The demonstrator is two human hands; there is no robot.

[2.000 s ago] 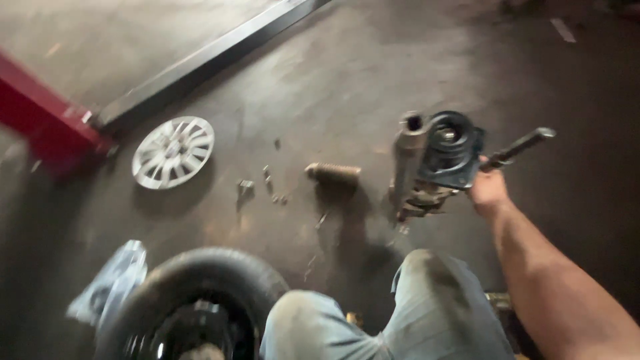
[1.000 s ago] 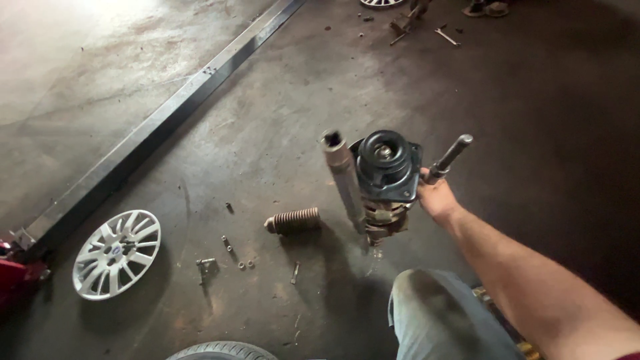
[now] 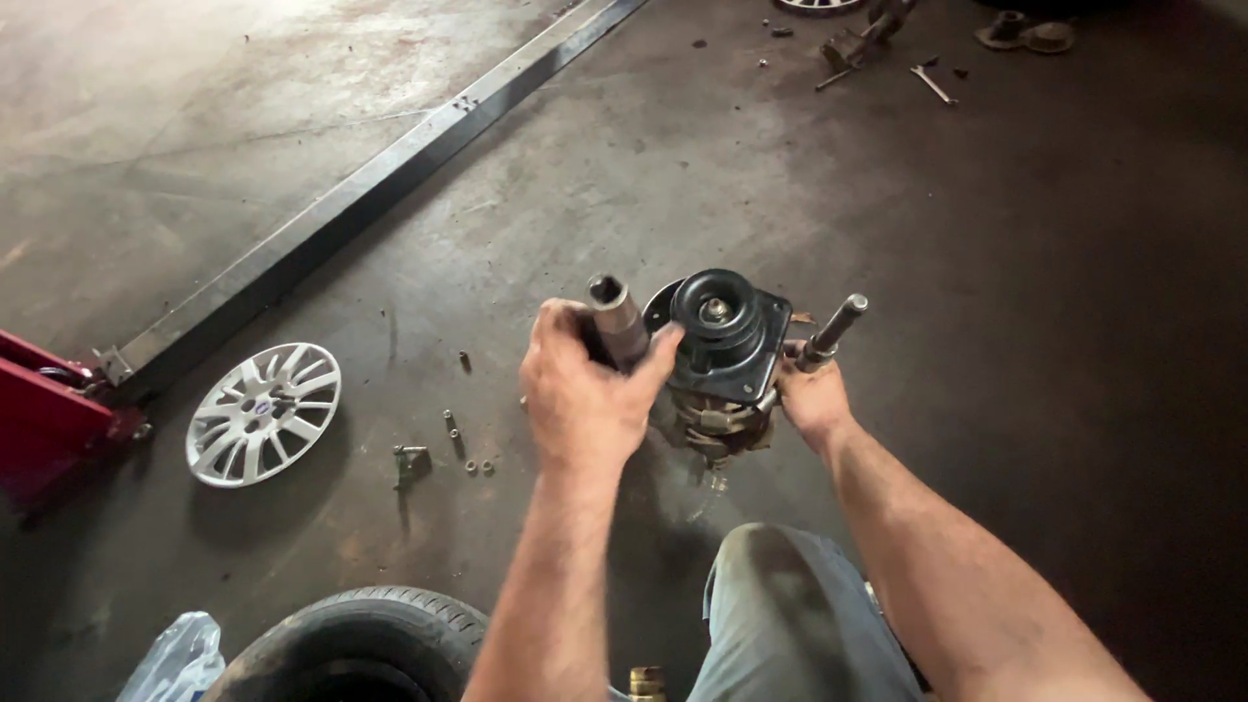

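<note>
A black strut top mount (image 3: 733, 336) sits upright atop a strut-like assembly, with a threaded rod end and nut at its centre. Metal jaws of what looks like a spring compressor (image 3: 721, 417) show below it. My left hand (image 3: 590, 380) is wrapped around a thick metal tube (image 3: 619, 317) with an open socket-like end, just left of the mount. On the right side, my right hand (image 3: 814, 390) grips the assembly beside a metal rod (image 3: 836, 327) that sticks up past the fingers. Most of the assembly's lower part is hidden.
A silver wheel cover (image 3: 255, 414) lies at left, near bolts and nuts (image 3: 454, 434) and a bracket (image 3: 411, 466). A tyre (image 3: 361, 643) and a plastic bag (image 3: 180, 658) are at the bottom left. A long steel beam (image 3: 361, 185) crosses the floor; a wrench (image 3: 934, 86) lies farther off.
My left hand has come into view and taken hold of the tube, where before only my right hand was at the assembly. The view has shifted.
</note>
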